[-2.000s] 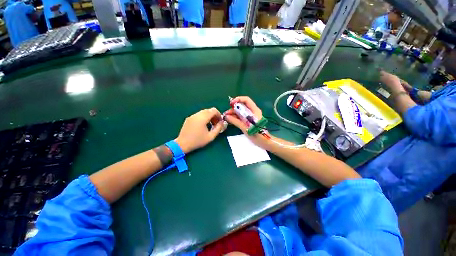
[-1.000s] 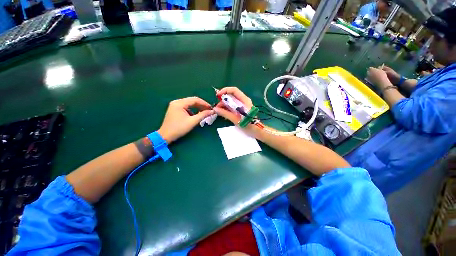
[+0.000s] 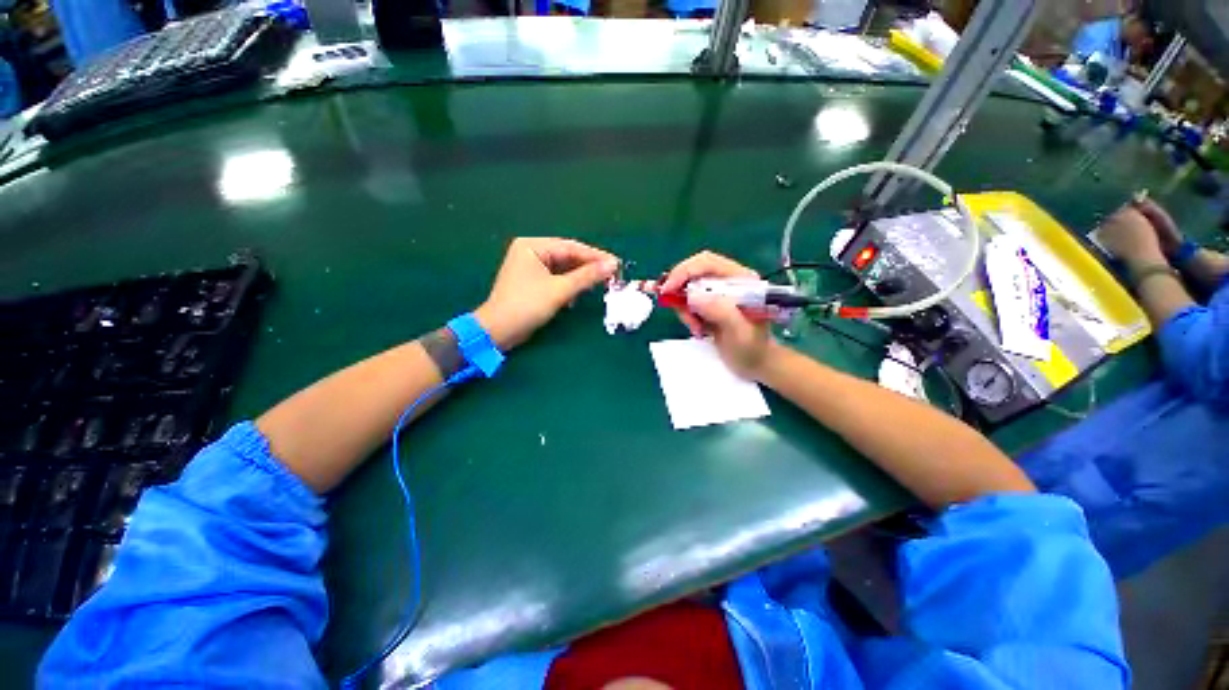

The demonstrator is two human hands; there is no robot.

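My left hand [image 3: 550, 286] pinches a tiny component [image 3: 617, 274] between thumb and forefinger; its shape is too small to tell. A crumpled white tissue [image 3: 627, 309] shows just below those fingertips. My right hand [image 3: 721, 310] holds the glue dispensing syringe [image 3: 735, 294], lying nearly level, with its red front pointing left at the component. The needle tip is close to the component; whether they touch is unclear. A pale air hose [image 3: 970, 256] loops from the syringe's back. A white paper sheet [image 3: 709, 384] lies below my right hand.
A grey glue dispenser controller [image 3: 930, 299] with a yellow tray [image 3: 1108, 287] and a white tube [image 3: 1019, 297] stands at right, beside a metal post [image 3: 950, 97]. A black component tray [image 3: 115, 391] is at left. A blue cord [image 3: 403, 499] runs from my wrist. Another person's hands [image 3: 1143, 243] are at far right.
My right hand has turned the syringe from pointing up and away to pointing left at my left fingertips. The white tissue now shows more fully below them. The view has shifted.
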